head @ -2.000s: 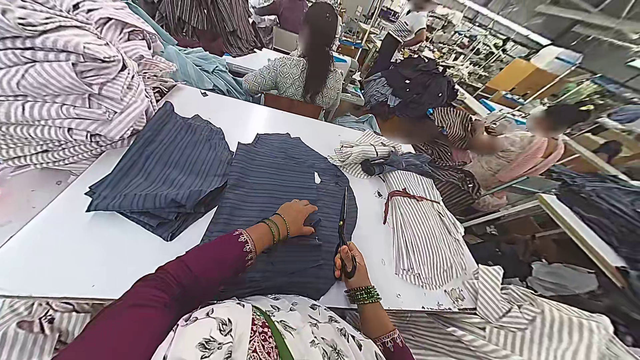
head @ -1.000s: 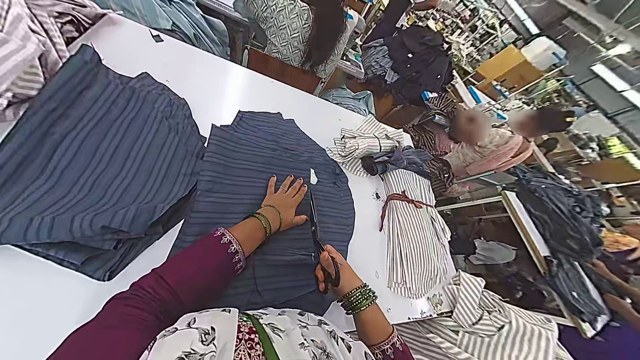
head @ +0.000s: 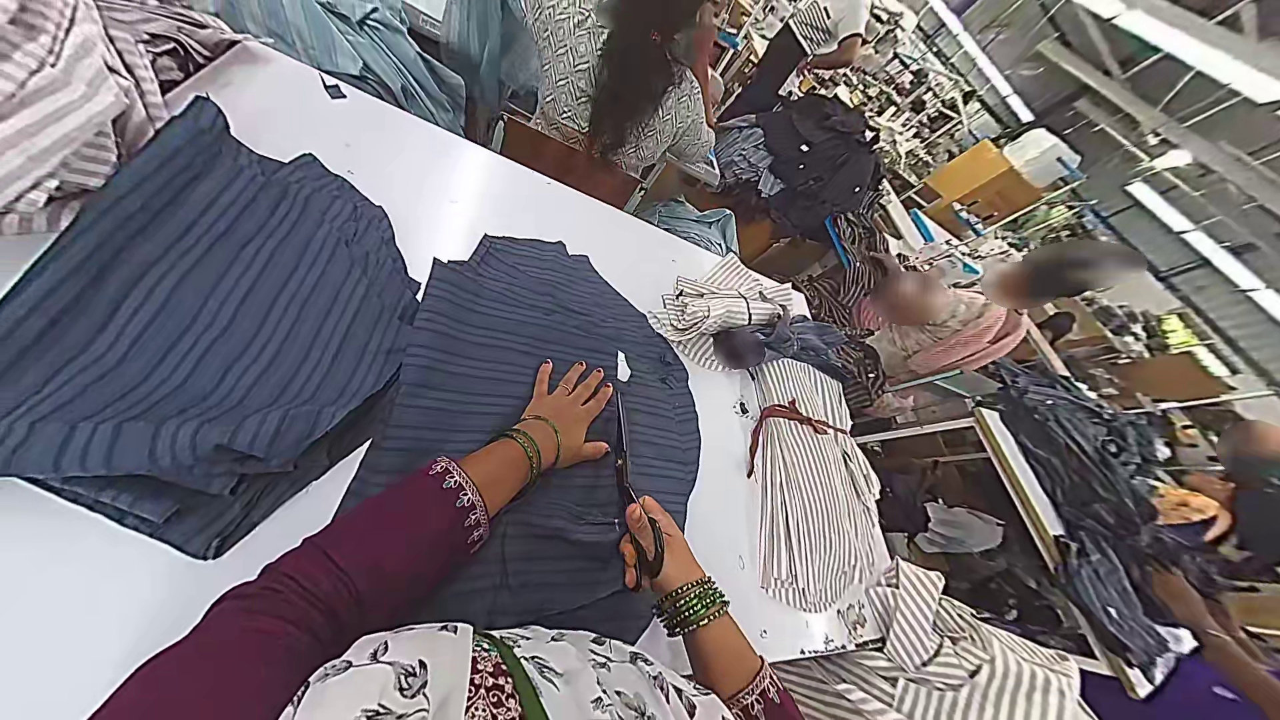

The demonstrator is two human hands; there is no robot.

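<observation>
My left hand (head: 570, 415) lies spread, palm down, on a dark blue striped fabric piece (head: 500, 330) on the white table (head: 470, 190). In my right hand (head: 660, 550) are black-handled scissors (head: 623, 460), their blades over the fabric and pointing away from me. How far the blades are apart is hard to tell. Just beyond the tips sits a small white scrap (head: 623, 366). To the left is a stack of the same dark blue striped fabric (head: 200, 330).
Right of the fabric are a striped white bundle (head: 815, 490) tied with a dark red strip and a folded striped bundle (head: 715, 305). Striped cloth (head: 940, 650) hangs at the near right edge. A pile of striped cloth (head: 60, 110) stands far left. Several people sit or stand beyond the table.
Since two seconds ago my left hand has slid forward over the fabric toward the white scrap. The scissors stay in my right hand. The view has moved closer to the table.
</observation>
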